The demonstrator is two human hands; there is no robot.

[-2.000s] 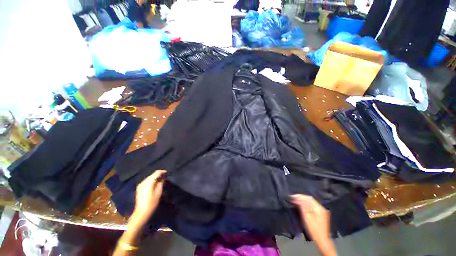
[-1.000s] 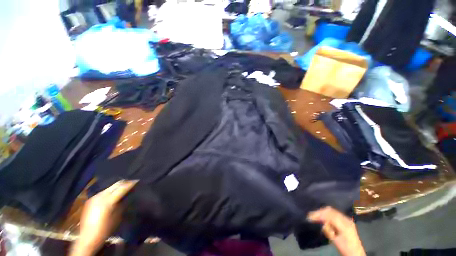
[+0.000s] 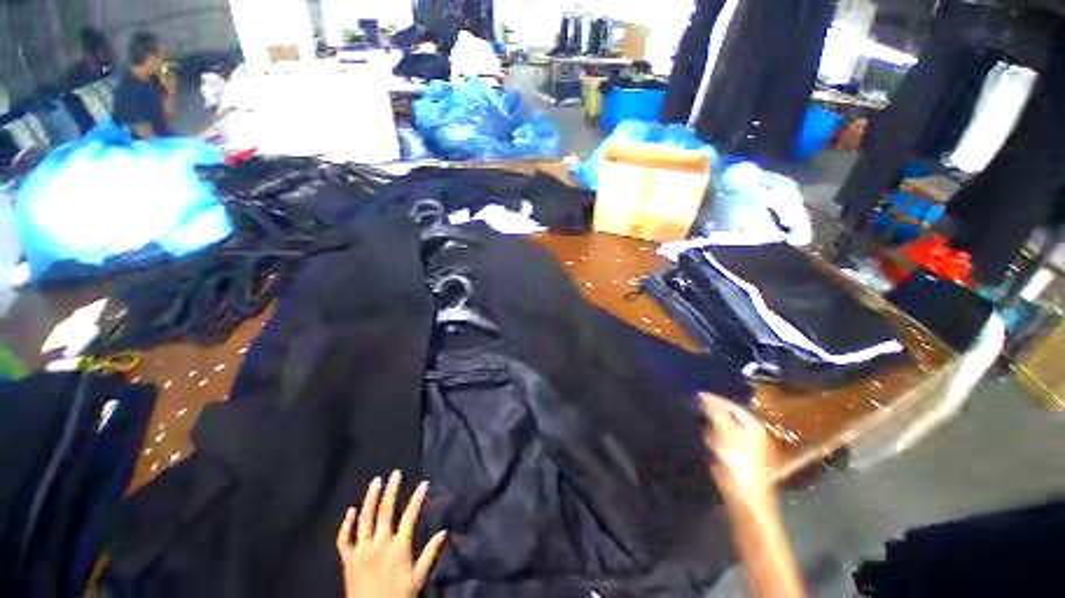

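A black jacket (image 3: 339, 386) lies open on the table, with its shiny wrinkled lining (image 3: 502, 467) facing up. A hanger hook (image 3: 453, 292) shows at its neck, and a second hook (image 3: 429, 214) shows behind it. My left hand (image 3: 388, 543) is over the lower left part, fingers spread, with nothing seen in it. My right hand (image 3: 736, 442) is at the jacket's right edge, fingers bent and partly together; whether it pinches cloth cannot be told. The jacket's near end runs out of the picture.
A dark folded stack (image 3: 58, 467) is at the left, and folded garments with a white stripe (image 3: 794, 304) at the right. Black straps (image 3: 199, 275), a blue-white bag (image 3: 123, 210) and a cardboard box (image 3: 649, 193) lie farther back. A person (image 3: 143, 91) is at the back left.
The view has turned right. The jacket now lies nearer me with hanger hooks showing at its neck. My left hand has left the hem corner and spread over the cloth; my right hand is farther up.
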